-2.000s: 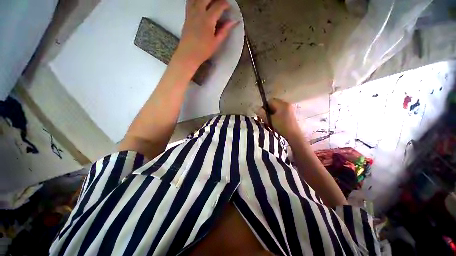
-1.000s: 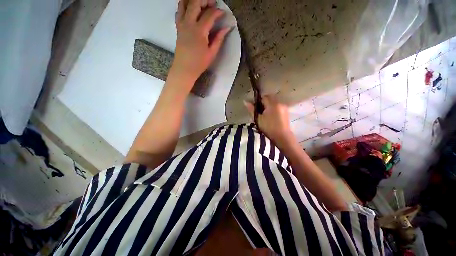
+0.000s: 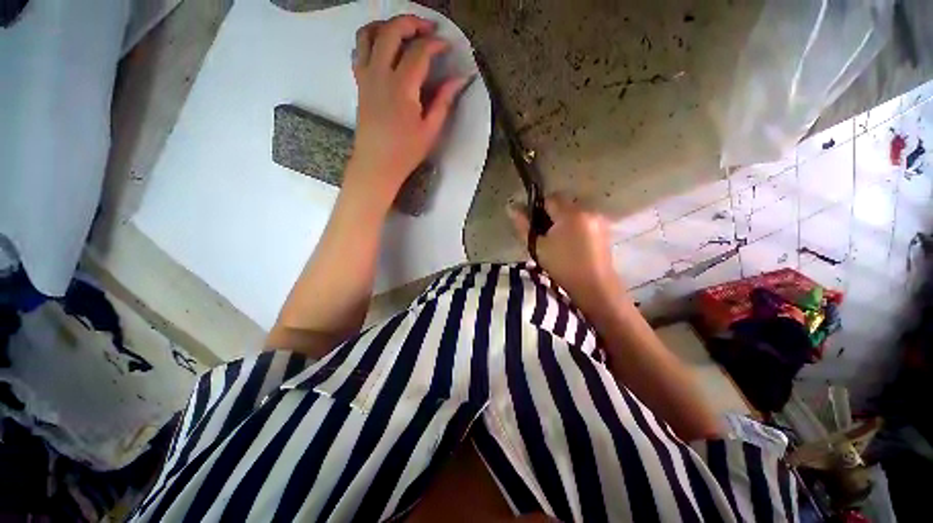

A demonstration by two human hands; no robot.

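Note:
A white cut piece point(image 3: 230, 153) with a curved right edge lies flat on the beige table point(image 3: 604, 112). A speckled stone weight point(image 3: 310, 143) lies on it, partly hidden under my left forearm. My left hand point(image 3: 397, 92) rests on the piece near its curved end, fingers spread and holding nothing. My right hand point(image 3: 568, 243) is at the table's near edge, closed round the handles of the dark shears point(image 3: 517, 146). The blades point up and away along the curved edge of the piece. A small brassy pivot shows on them.
White fabric point(image 3: 56, 143) hangs at the far left. Clear plastic sheeting point(image 3: 783, 82) lies at the upper right. Below right are a tiled floor point(image 3: 778, 204) with scraps and a red basket point(image 3: 716, 296) with dark cloth. Striped clothing fills the bottom.
The view has shifted, so the piece and weight appear lower and the far curved edge now shows. My left hand still rests on the piece; my right hand still holds the shears.

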